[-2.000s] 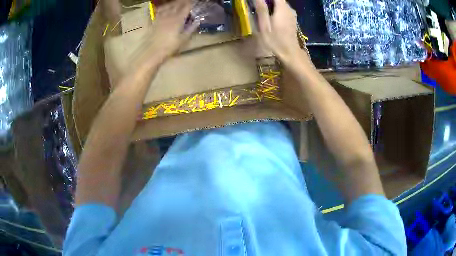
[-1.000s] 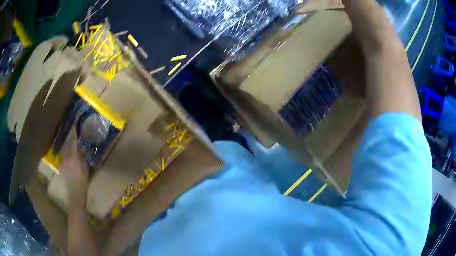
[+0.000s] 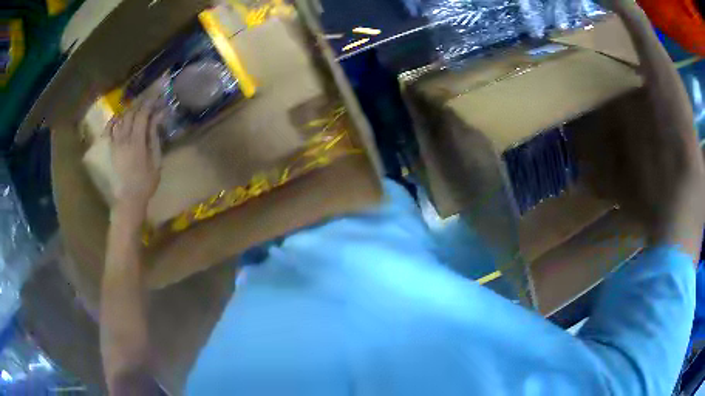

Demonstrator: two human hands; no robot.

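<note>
A yellow box [image 3: 228, 52] with yellow end walls lies open on brown blanks [image 3: 255, 128] inside the open carton [image 3: 309, 193]. It holds a dark, glossy clear-bagged part [image 3: 199, 87] with a round greyish middle. My left hand [image 3: 137, 151] is bare and blurred, its fingers at the near left end of the box, gripping it there. My right arm reaches up along the right side; the right hand is cut off by the top edge. Thin dark bagged items [image 3: 541, 170] stand in a row inside the right carton [image 3: 541, 93].
Yellow scraps [image 3: 255, 189] lie along the carton's near side, with a few on the black table. Clear bagged parts [image 3: 495, 27] lie at the top right. An orange object [image 3: 676, 23] is at the top right corner. Clear plastic [image 3: 11, 247] is at the far left.
The view has swung right, then partly back. My left hand stays at the box. My right hand has left the box, and its arm now extends up past the right carton, out of view.
</note>
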